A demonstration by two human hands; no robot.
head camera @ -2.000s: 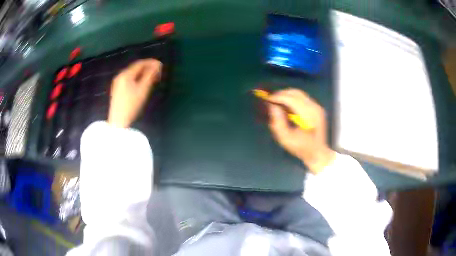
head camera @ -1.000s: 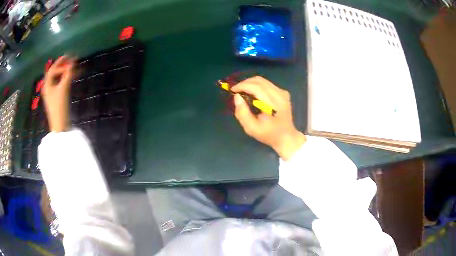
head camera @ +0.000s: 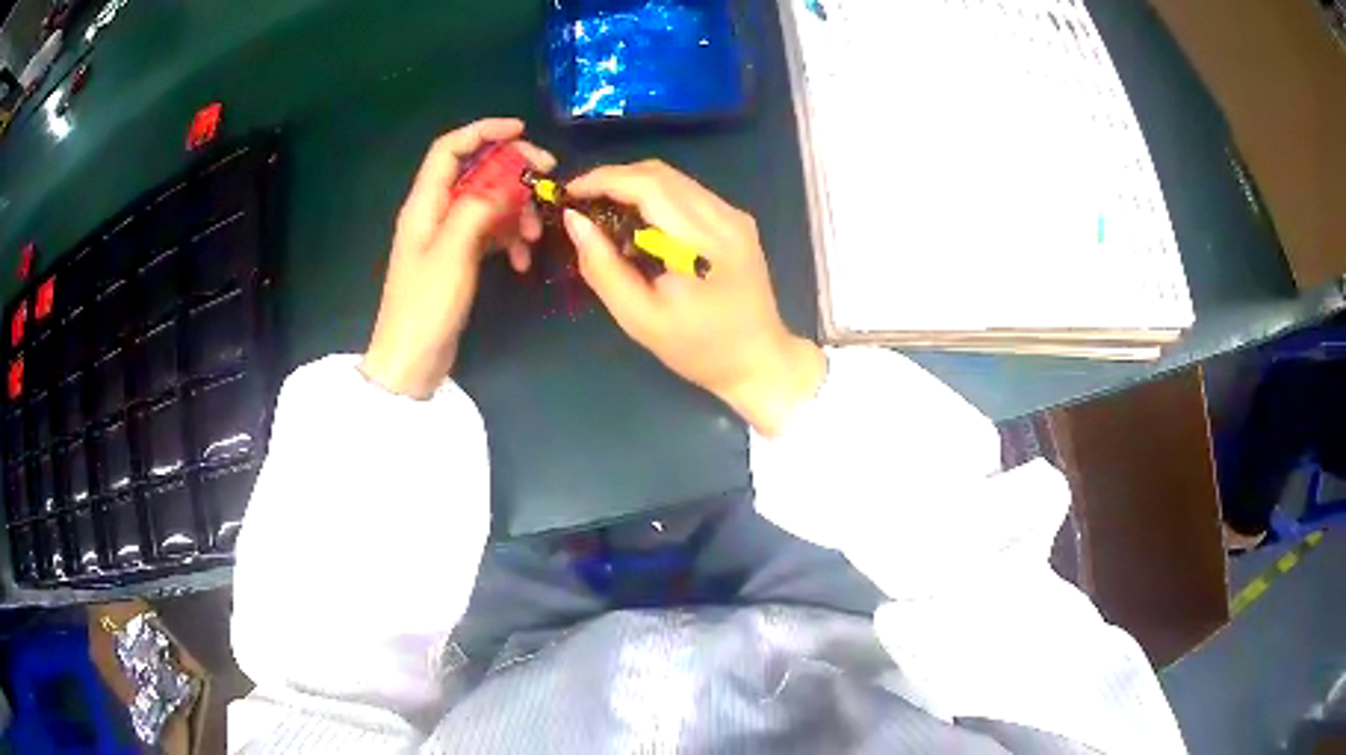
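Observation:
My left hand is shut on a red plastic housing, held above the green bench top. My right hand is shut on a yellow-and-black hand tool. The tool's tip is at the right side of the housing; whether it touches is hard to tell. Thin dark-red pieces lie on the bench just below and between my hands, partly hidden by them.
A black blister tray lies at left, with several red housings at its far left edge. Another red housing lies behind it. A black bin with blue contents is beyond my hands; a spiral-bound stack is at right.
My left hand has come from the tray to the middle and now holds a red housing. My right hand has brought the tool to it. The view has shifted, moving the bench items leftward.

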